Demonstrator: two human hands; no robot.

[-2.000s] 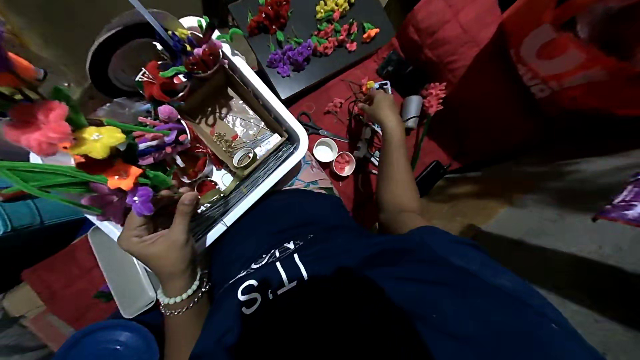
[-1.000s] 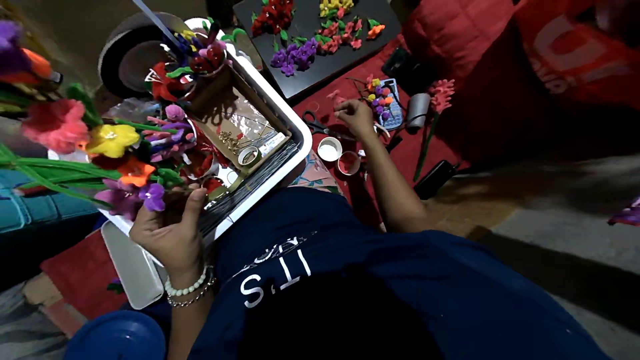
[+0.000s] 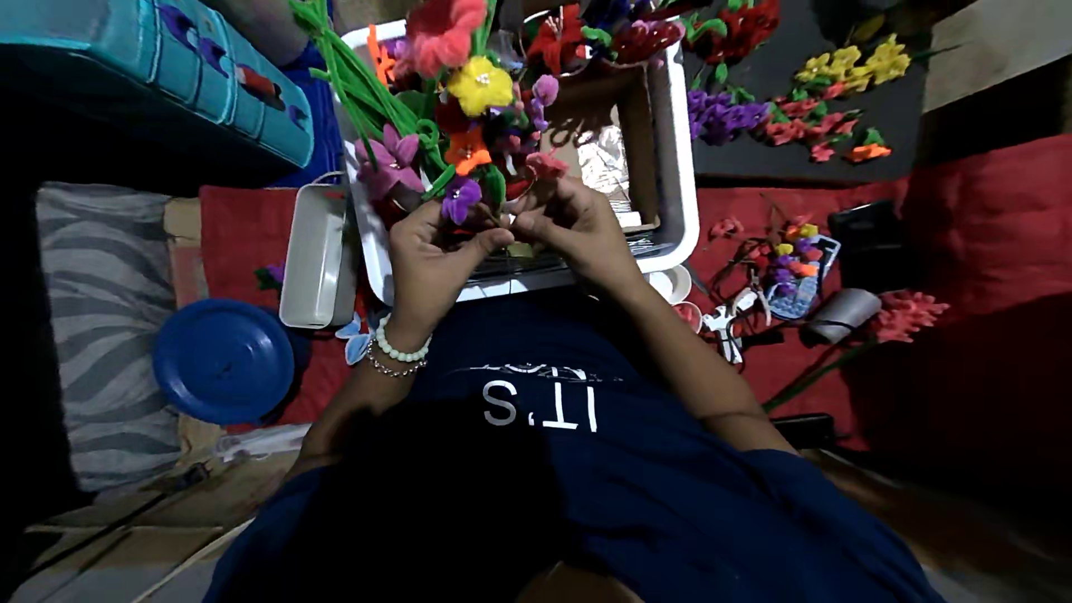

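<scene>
Both of my hands meet over the near part of a white plastic tub. My left hand [image 3: 440,260] pinches a thin stem beside a purple pipe-cleaner flower [image 3: 461,199]. My right hand [image 3: 586,234], its fingertips close to the left ones, holds a small coral-pink flower [image 3: 546,165] by its thin stem. A yellow flower [image 3: 481,85], an orange flower [image 3: 467,151] and a mauve flower [image 3: 392,161] stand just beyond, among green fuzzy stems. Inside the tub [image 3: 685,167] are a cardboard box [image 3: 641,126] and thin wires; my fingers partly hide where the stems meet.
Flower bunches lie on a dark board [image 3: 787,163] at the upper right. Beaded-looking small flowers, white cups [image 3: 670,283] and a grey roll [image 3: 844,314] sit on red cloth at the right. At the left are a blue round lid or stool [image 3: 224,360] and a pale container [image 3: 314,260].
My right hand has moved from the red cloth to beside my left hand, now with a small coral-pink flower. The view has turned toward the tub.
</scene>
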